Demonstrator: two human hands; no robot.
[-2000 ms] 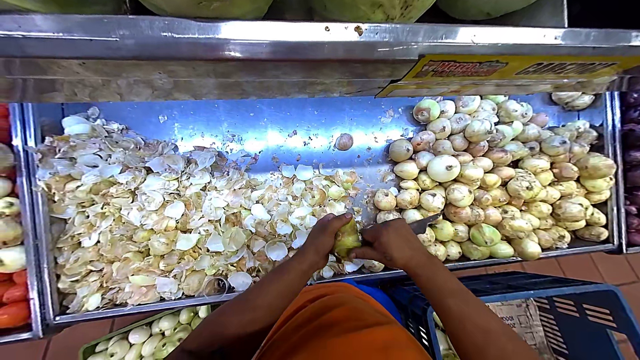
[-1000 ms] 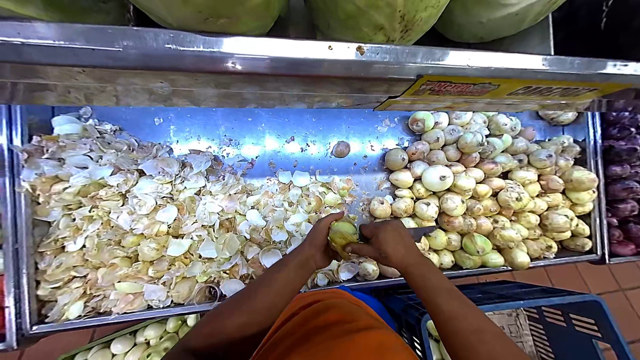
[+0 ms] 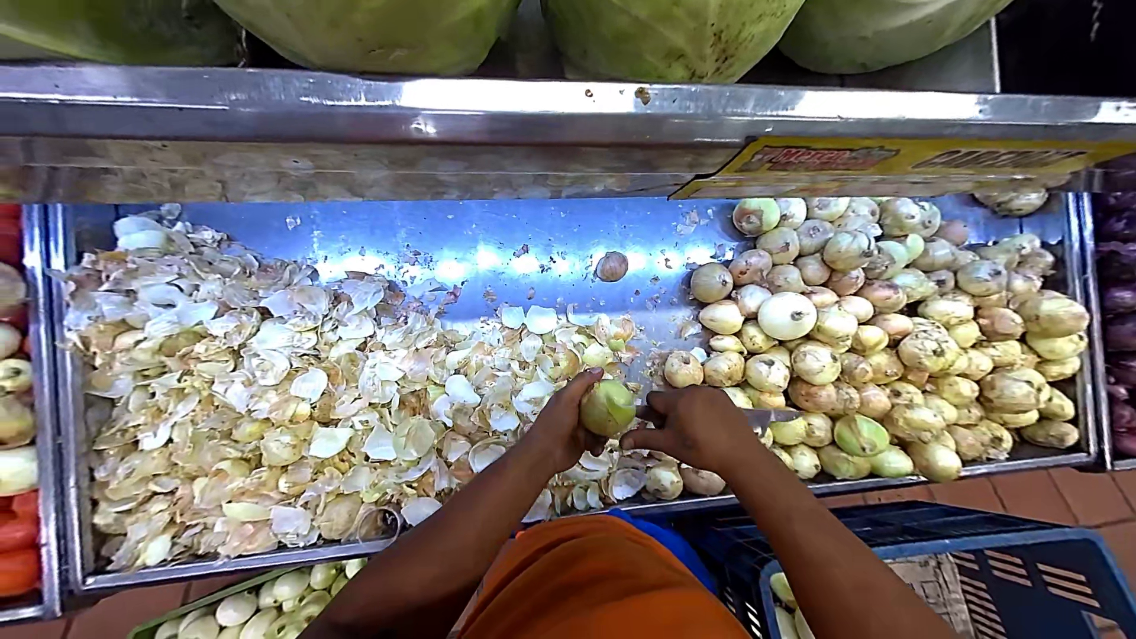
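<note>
A pale green onion (image 3: 608, 407) is in my left hand (image 3: 564, 424), low in the middle of the view, over the tray's front part. Close to its right side is my right hand (image 3: 695, 428), closed around a knife, whose blade (image 3: 770, 414) points right over the onions; the handle is hidden in the fist. Left of my hands spreads a heap of dry onion skins (image 3: 293, 399). On the right lies a pile of onions (image 3: 887, 355), with a white peeled one (image 3: 787, 315) on top. A single small onion (image 3: 611, 266) rests on the bare metal.
The metal tray's front rim (image 3: 240, 561) runs below my forearms. Above, a metal shelf edge (image 3: 497, 111) with a yellow sign (image 3: 887, 163) holds large green cabbages (image 3: 674, 35). Below stand a dark blue plastic crate (image 3: 1021, 568) at right and a container of white onions (image 3: 266, 596) at left.
My right hand has shifted a little to the right from the onion, which shows more fully now. The knife and the onion stay in my hands.
</note>
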